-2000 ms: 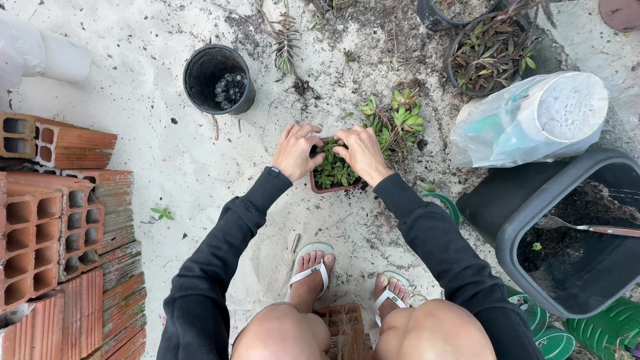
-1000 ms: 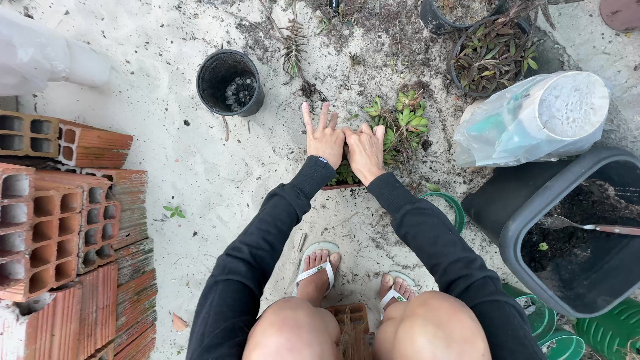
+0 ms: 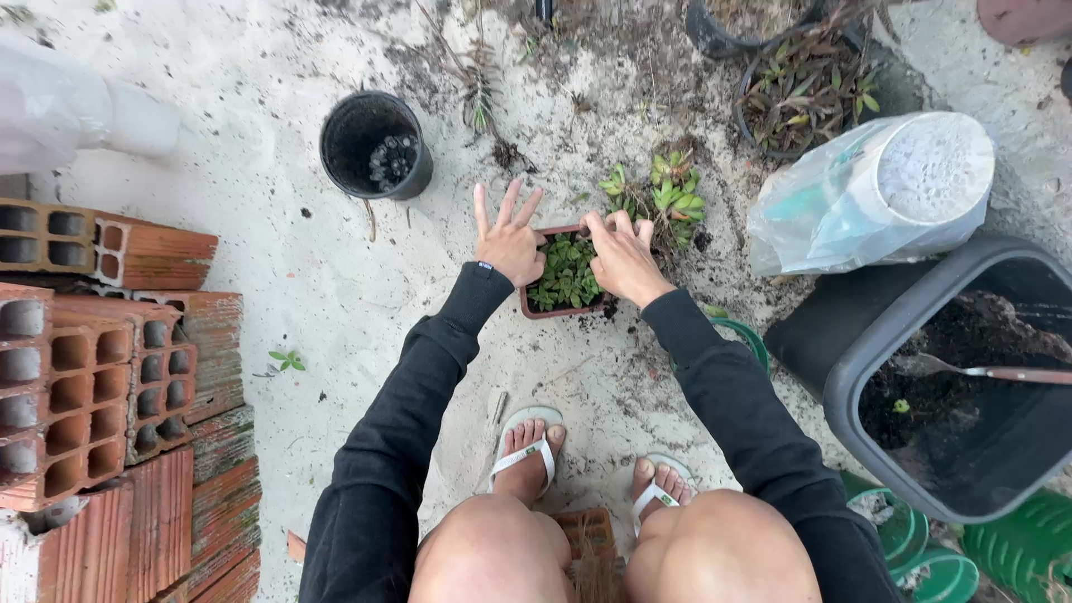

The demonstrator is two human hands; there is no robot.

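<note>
A square reddish-brown plastic pot (image 3: 566, 313) filled with small green leafy plants (image 3: 563, 276) stands on the sand between my hands. At its left side is my left hand (image 3: 509, 243), fingers spread, with the thumb side over the pot's edge. My right hand (image 3: 621, 258) lies at the pot's upper right with bent fingers over the rim and the plants; whether it pinches anything cannot be told. Just beyond my right hand a clump of uprooted succulents (image 3: 677, 197) lies on the sand.
A black round pot (image 3: 375, 146) stands upper left, an uprooted plant (image 3: 479, 105) beside it. Hollow clay bricks (image 3: 92, 394) are stacked at left. At right are a grey tub (image 3: 846, 377) with soil and a hand tool (image 3: 1017, 373), a bagged white bucket (image 3: 930, 172) and green pots (image 3: 942, 574).
My hands, close together over the pot one second ago, are now apart at its two sides. The plants in the pot have come into fuller view.
</note>
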